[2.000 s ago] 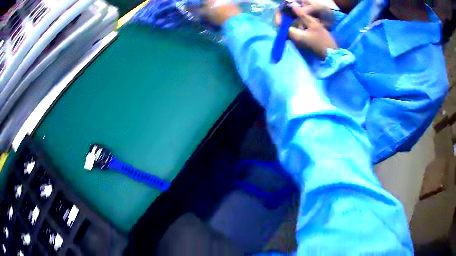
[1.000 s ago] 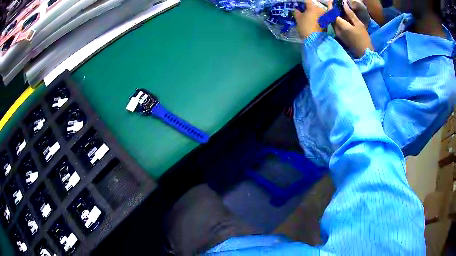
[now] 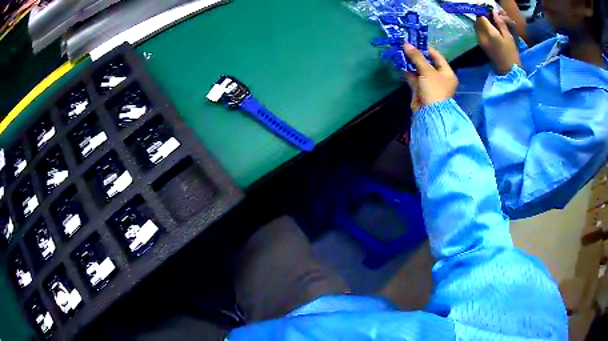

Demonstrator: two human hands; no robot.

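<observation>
My right hand [image 3: 433, 76] is at the bench's front edge, with its fingertips on a loose bunch of blue straps [image 3: 415, 32] beside a crumpled clear poly bag [image 3: 447, 25]. How many straps it grips cannot be told. My left hand is not in view. A watch body [image 3: 230, 92] with a white label lies on the green bench [image 3: 313, 50], one long blue strap [image 3: 277, 125] attached and pointing towards the front edge. A black compartment tray [image 3: 230, 194] on the left holds rows of watch bodies with white labels; one front pocket is empty.
Another person's hand [image 3: 499, 41] holds a watch with a blue strap [image 3: 467, 8] at the upper right, beside their blue smock [image 3: 553, 133]. Stacked white-grey trays [image 3: 87, 30] stand at the rear left, by yellow edging [image 3: 37, 96]. A blue stool [image 3: 380, 220] is below the bench.
The view has shifted, showing more of the black tray. My right hand has come nearer along with the blue straps. The other person's hand has separated from mine. The watch lies as before.
</observation>
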